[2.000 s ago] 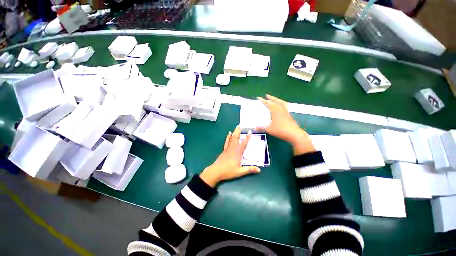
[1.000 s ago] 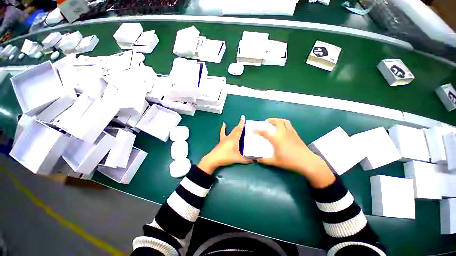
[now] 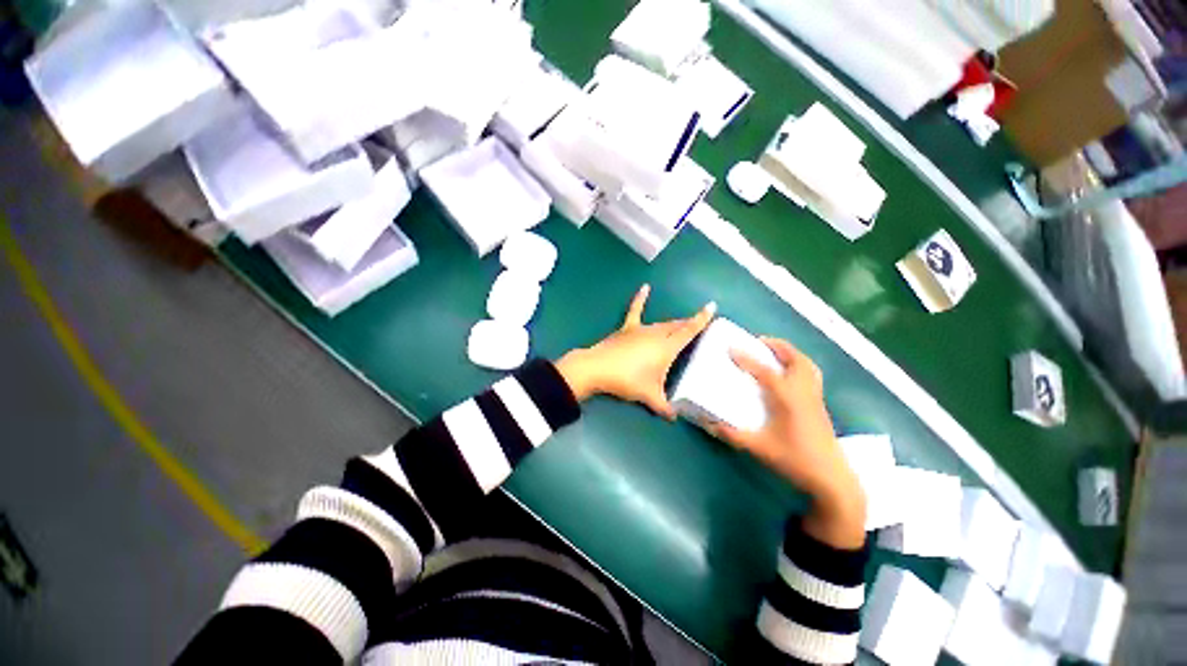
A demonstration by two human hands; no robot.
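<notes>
A white box (image 3: 726, 377) stands on the dark green tabletop in front of me, its lid over a base with a dark edge on the left side. My right hand (image 3: 790, 414) grips it from the right, with fingers on its top and right side. My left hand (image 3: 646, 360) is against its left side, with thumb and fingers spread around that edge. Three glossy white pucks (image 3: 516, 297) lie in a row to the left of my left hand. Whether the lid is fully down is hard to tell.
A heap of open white lids (image 3: 280, 176) lies at left. White closed boxes (image 3: 909, 618) are grouped at lower right. Beyond the white rail, the green belt (image 3: 853, 280) carries box sets, a puck and picture-marked boxes (image 3: 936, 271). A yellow line crosses the grey floor.
The view has rotated and shifted. Since the oldest frame, the lid has come down over the open base, and both hands have closed in around the box.
</notes>
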